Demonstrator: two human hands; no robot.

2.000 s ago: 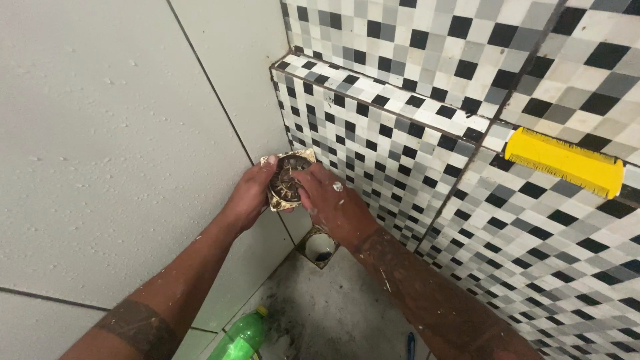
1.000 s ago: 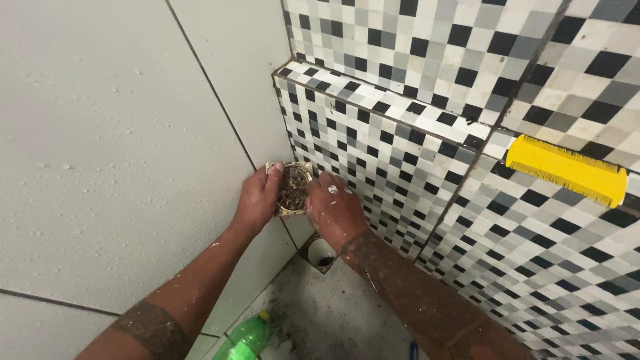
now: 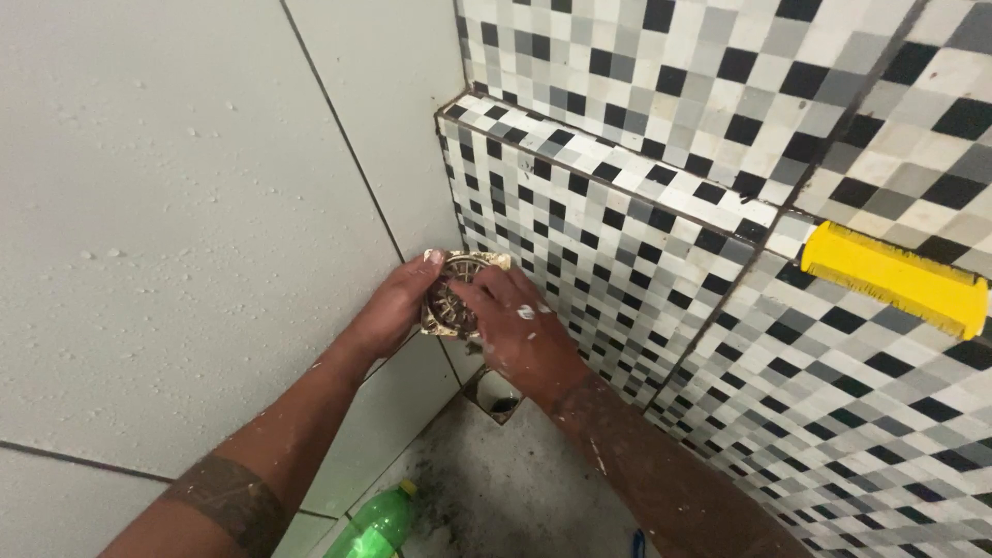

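A dirty square floor drain cover with a round grate (image 3: 451,304) is held up near the corner of the walls. My left hand (image 3: 395,306) grips its left edge, the thumb on the upper left corner. Over its right part lies my right hand (image 3: 519,325), fingers bent against the grate and spotted with white residue. Dark grime clings to the grate's slots, and a bit of debris hangs below its lower edge. Beneath the hands, the uncovered drain opening (image 3: 497,394) sits in the floor, partly hidden by my right hand.
A green plastic bottle (image 3: 376,527) with a yellow cap is at the bottom. On the right, a yellow comb-like plastic piece (image 3: 895,279) is on the mosaic-tiled ledge (image 3: 620,164). Part of a blue object (image 3: 638,544) shows on the stained floor (image 3: 511,480). Droplets dot the left wall.
My right fingers have moved from the right edge of the drain cover onto its grate. The cover shows less dark debris than two seconds ago. My left hand still holds it.
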